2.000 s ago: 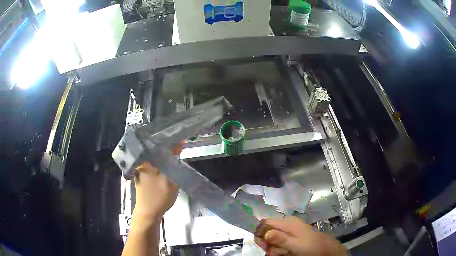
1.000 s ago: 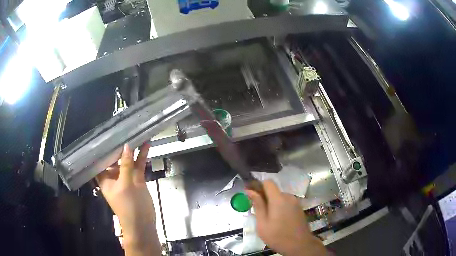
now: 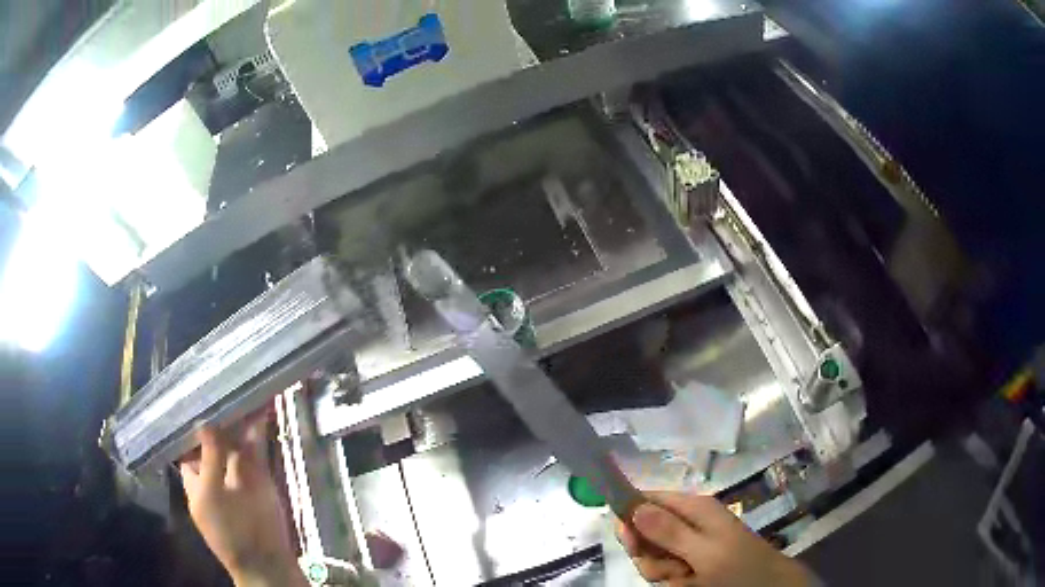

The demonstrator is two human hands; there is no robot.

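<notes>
My left hand (image 3: pixel 235 493) holds the long silvery squeegee (image 3: pixel 229 355) from below, tilted, at the left over the stencil frame's corner. My right hand (image 3: pixel 699 539) grips the spatula (image 3: pixel 533 390) by its handle. The blade points up and left, its rounded tip over the stencil (image 3: pixel 504 218), to the right of the squeegee's end and apart from it. Grey matter shows on the blade near the tip. The green paste jar (image 3: pixel 508 312) stands open on the frame's front edge, partly hidden behind the blade.
The green lid (image 3: pixel 588 491) lies on the front metal surface beside crumpled white paper (image 3: pixel 693 419). The dark crossbeam (image 3: pixel 401 143) runs behind the stencil, with a white cover (image 3: pixel 401 86) and another jar (image 3: pixel 592 9) beyond. A side rail (image 3: pixel 762 252) stands at the right.
The squeegee's inner end has moved left and down, away from the spatula tip. The spatula has swung slightly lower and shows its broad face. The view has tilted and shifted.
</notes>
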